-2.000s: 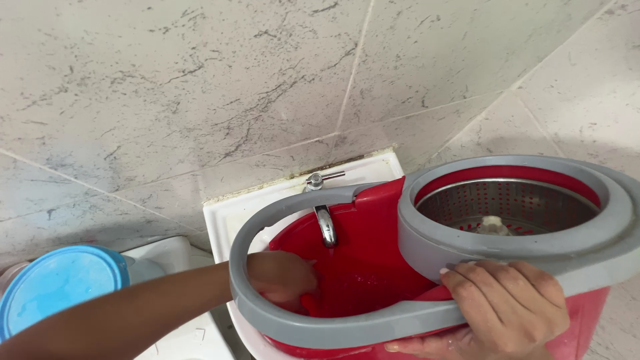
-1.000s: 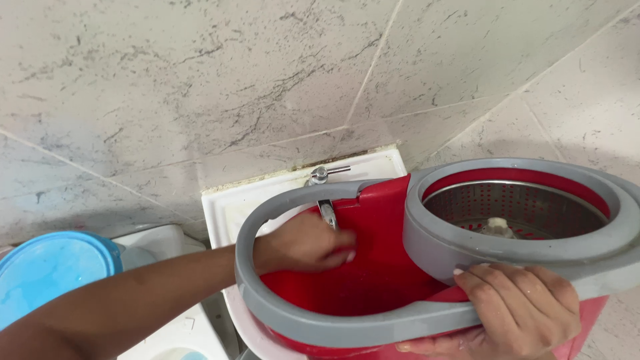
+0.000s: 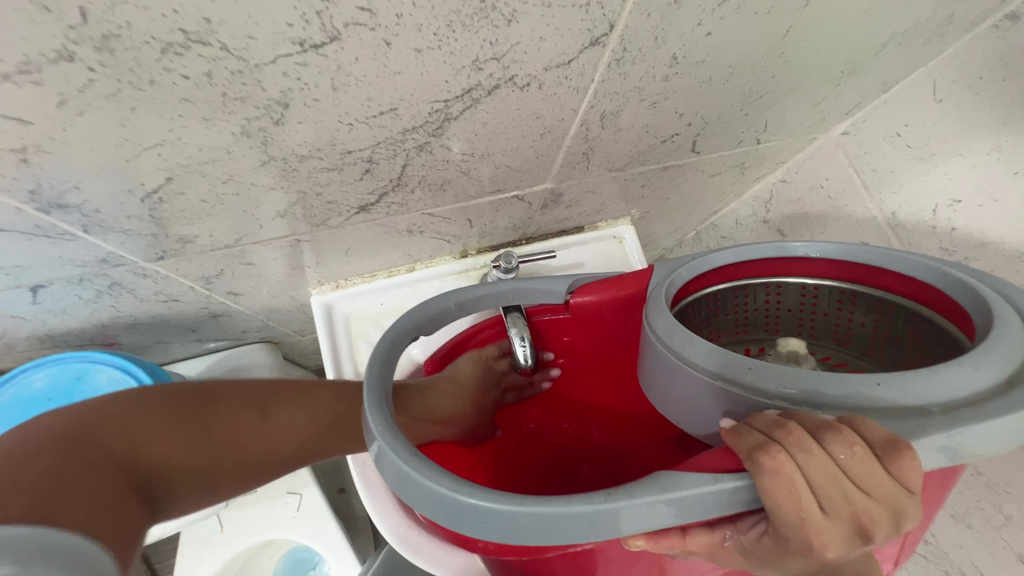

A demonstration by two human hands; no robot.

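Observation:
A red spin-mop bucket [image 3: 576, 424] rests tilted over a white washbasin [image 3: 376, 316]. Its grey handle [image 3: 480, 512] loops around the open end, and a perforated metal spin basket [image 3: 816, 320] sits at the right. My left hand [image 3: 480, 388] is inside the bucket, fingers spread beneath and beside the spout of the chrome faucet [image 3: 518, 332], holding nothing. My right hand [image 3: 824, 480] grips the bucket's near side, its fingers over the grey rim below the basket and its thumb along the red wall.
Marbled wall tiles [image 3: 400, 120] rise behind the basin. To the left are a blue round lid [image 3: 72, 384] and a white toilet [image 3: 264, 512]. A grey rounded object [image 3: 56, 552] shows at the lower left corner.
My left hand has moved from low in the bucket up to the faucet, and its fingers are now spread at the spout. My right hand keeps its grip on the bucket.

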